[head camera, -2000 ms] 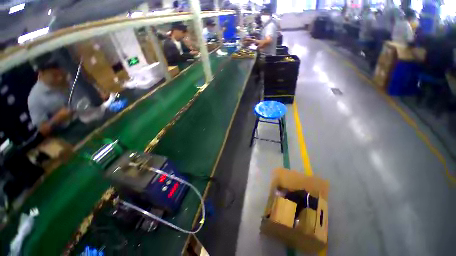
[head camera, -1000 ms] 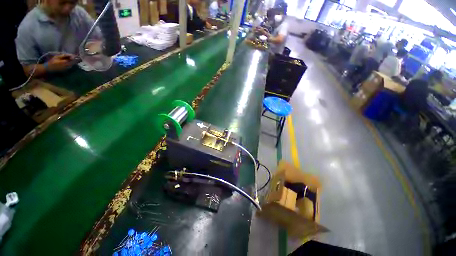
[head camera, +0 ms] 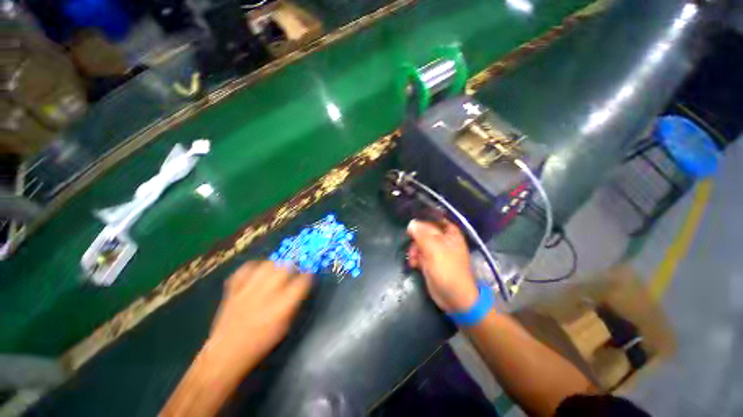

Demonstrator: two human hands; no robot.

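Note:
Blue disc components lie in a loose pile on the dark green bench. My left hand is at the pile's lower left edge, blurred, its fingers bent down and hidden from view. My right hand, with a blue wristband, is right of the pile and in front of the soldering station, fingers curled; I cannot tell if it holds something. The soldering station has a brass-coloured mechanism on top. A white housing with a bagged white cord lies on the belt at the left.
The green conveyor belt runs behind a chipped edge rail. A solder reel with green flanges stands behind the station. A whitish tube loops over the bench's right side. A cardboard box and blue stool are at the right.
Both my hands have come into view over the bench. The view has turned down and left, so the pile and station appear further up and right, and the whole white housing now shows.

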